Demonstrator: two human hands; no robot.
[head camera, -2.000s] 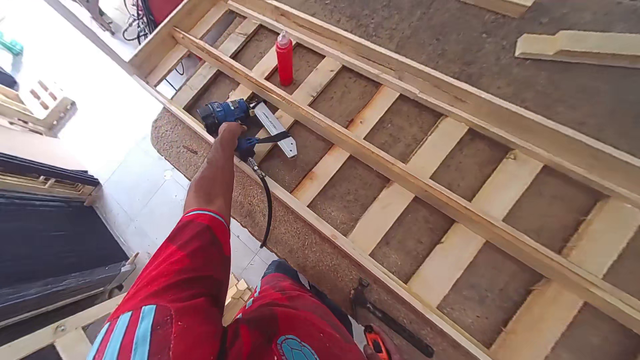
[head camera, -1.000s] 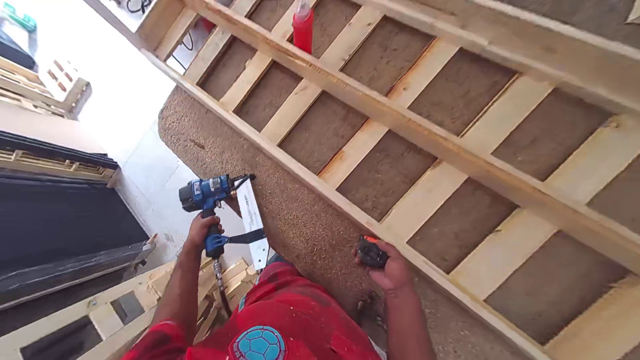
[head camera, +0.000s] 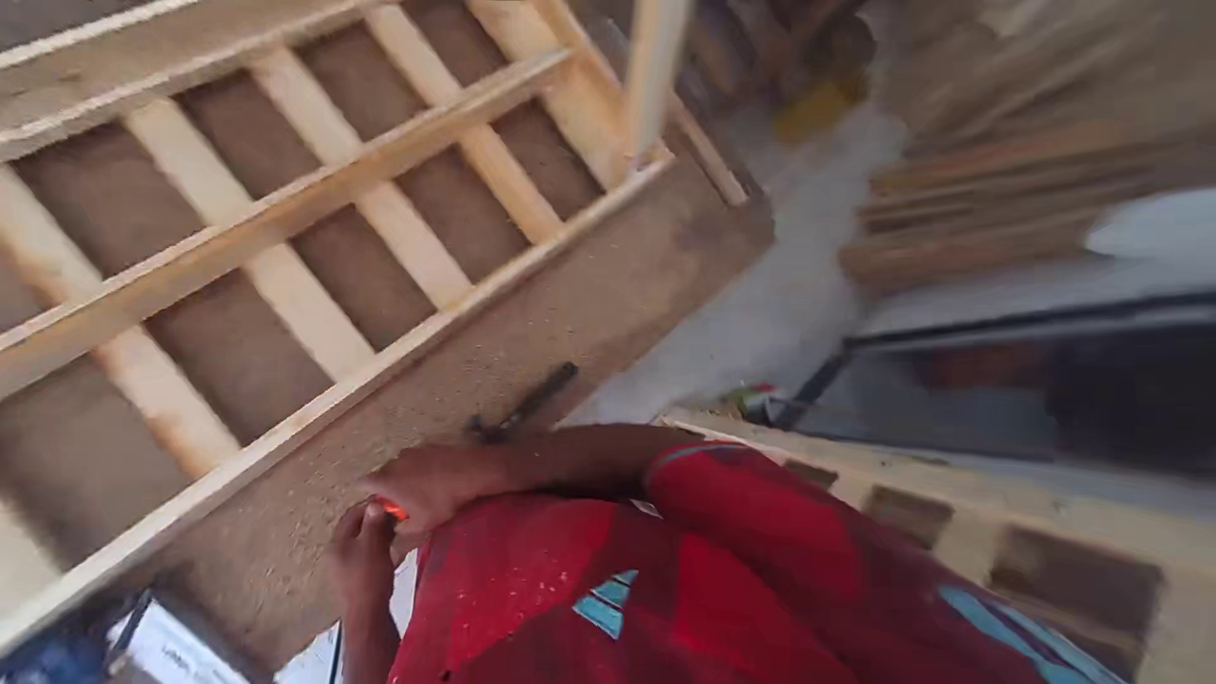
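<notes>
My right hand (head camera: 439, 486) is closed around a small orange and dark object (head camera: 389, 509), which looks like a tape measure and is mostly hidden. My left hand (head camera: 364, 543) meets it there, with its fingertips against the orange part; its exact grip is blurred. Just beyond my right wrist, a hammer (head camera: 528, 403) lies on the brown board surface. At the bottom left corner lies a blue nail gun (head camera: 57, 657), partly cut off, with its white magazine (head camera: 176, 648) showing. A slatted wooden frame (head camera: 418, 347) stretches along the far side of my hands.
An upright wooden post (head camera: 655, 76) rises at the frame's right corner. Stacked timber (head camera: 988, 204) stands at the upper right, blurred. A dark panel (head camera: 1130, 380) is at the right, and another slatted wooden piece (head camera: 959, 475) lies beside my right arm.
My left hand has let go of the nail gun, which now lies at the bottom left. Both hands have come together at the orange object. The view has swung far to the right.
</notes>
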